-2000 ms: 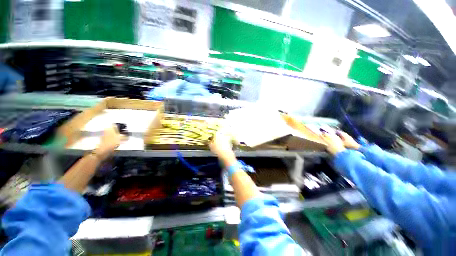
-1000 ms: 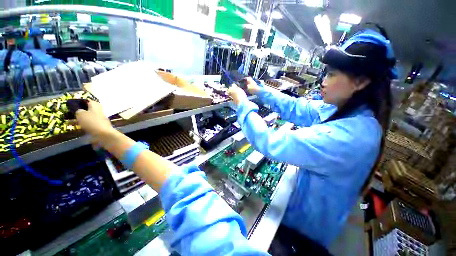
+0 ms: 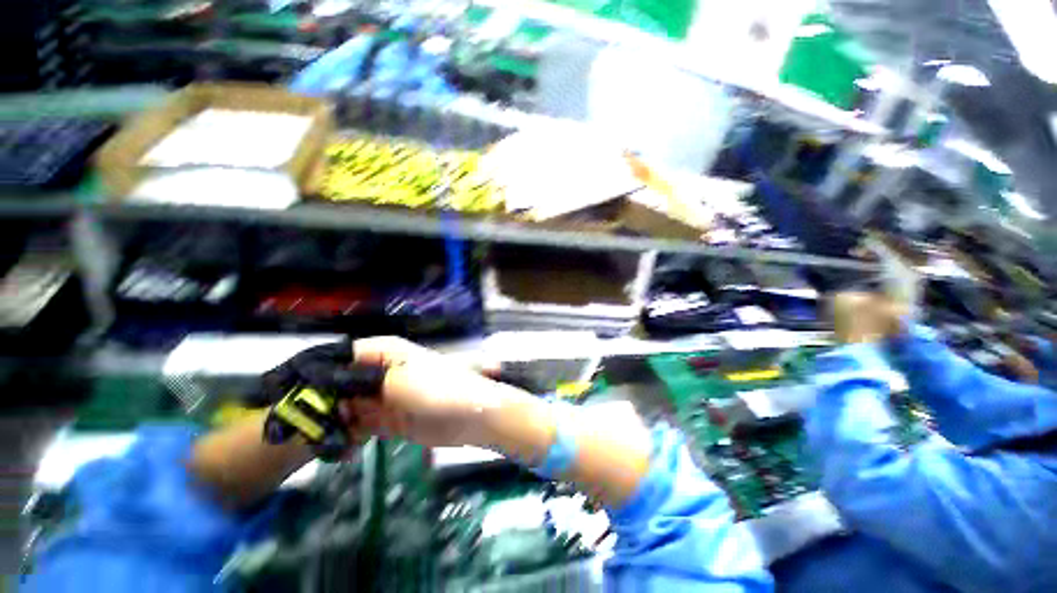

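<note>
My left hand [image 3: 246,446] and my right hand [image 3: 394,392] meet low in front of me, left of the picture's middle. Between them is a dark bunch of black parts [image 3: 336,376] with a yellow-and-black part [image 3: 305,412] on it. The fingers of both hands close around the bunch; blur and the parts hide the left fingertips. My right wrist wears a light blue band. Below and behind the hands lies a blurred green circuit board [image 3: 371,492].
The upper shelf holds a carton with white pieces [image 3: 220,139], yellow parts [image 3: 394,171] and white sheets [image 3: 562,162]. Below are red parts [image 3: 307,301] and a white-edged tray [image 3: 566,310]. Another worker's hands [image 3: 867,315] are at right, over a green board [image 3: 753,434].
My right hand has come back from the shelf's yellow parts, down and toward me. My left hand, out of view a second ago, is beside it. The view has turned left.
</note>
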